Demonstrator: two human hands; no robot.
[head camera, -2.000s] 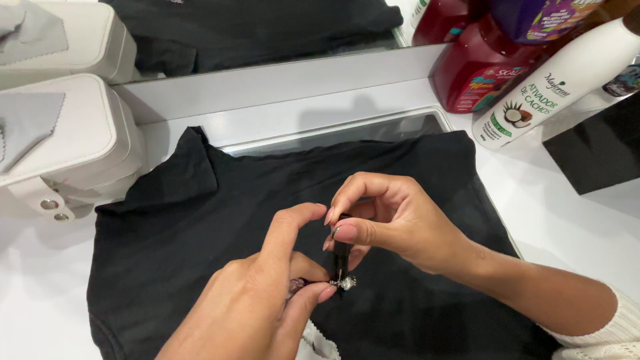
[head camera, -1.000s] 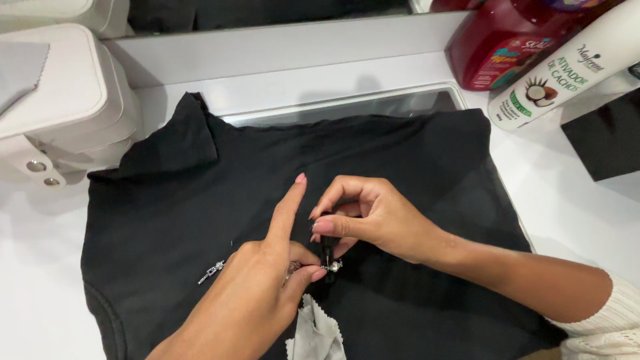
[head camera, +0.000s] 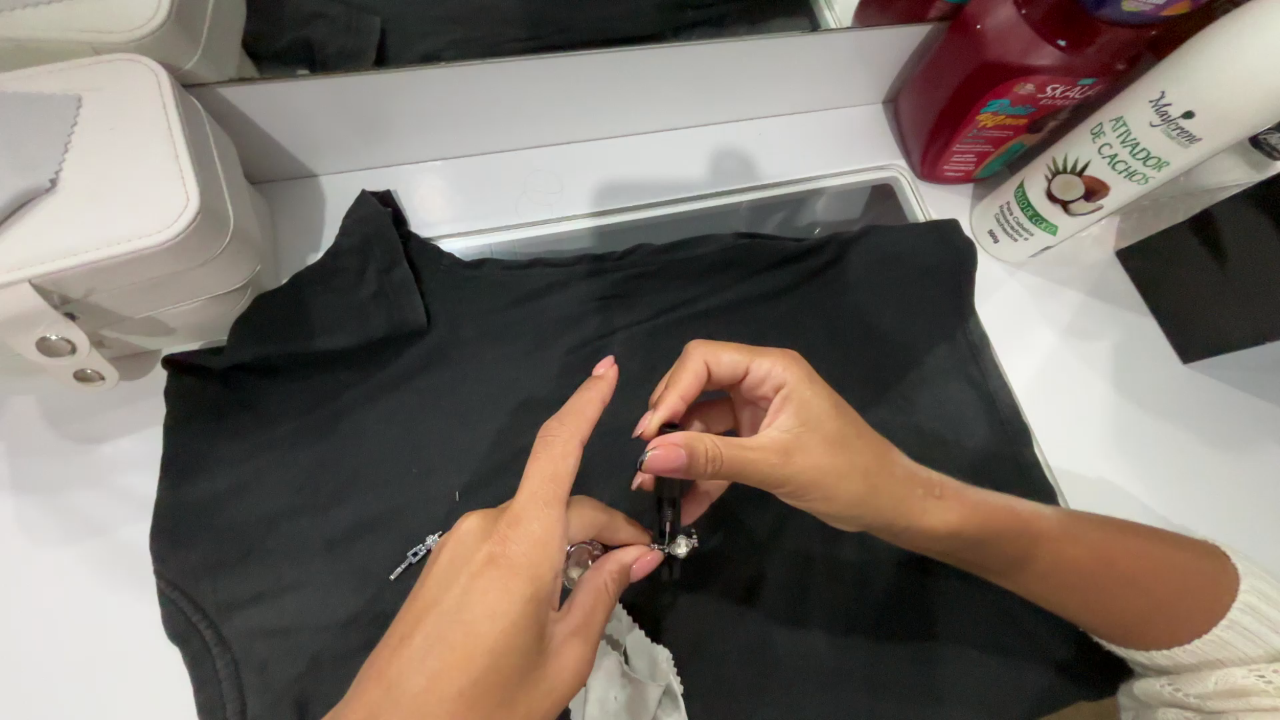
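Between its thumb and a finger, my left hand pinches a silvery jewelry piece with clear stones, its index finger raised. A rounder part of jewelry shows by the palm. My right hand holds a small black tool upright, its thin tip at the jewelry beside the left fingertips; what kind of tool it is I cannot tell. Another silvery piece lies left of my left hand on a black cloth garment. A grey zigzag-edged cloth lies partly under my left hand.
A white jewelry case with a grey cloth on top stands at the left. At the back right are a red bottle, a white bottle and a black flat object. A mirror runs along the back.
The silvery piece left of my left hand and more of the grey cloth show now, unlike two seconds ago. Both hands keep their hold on the jewelry and the black tool.
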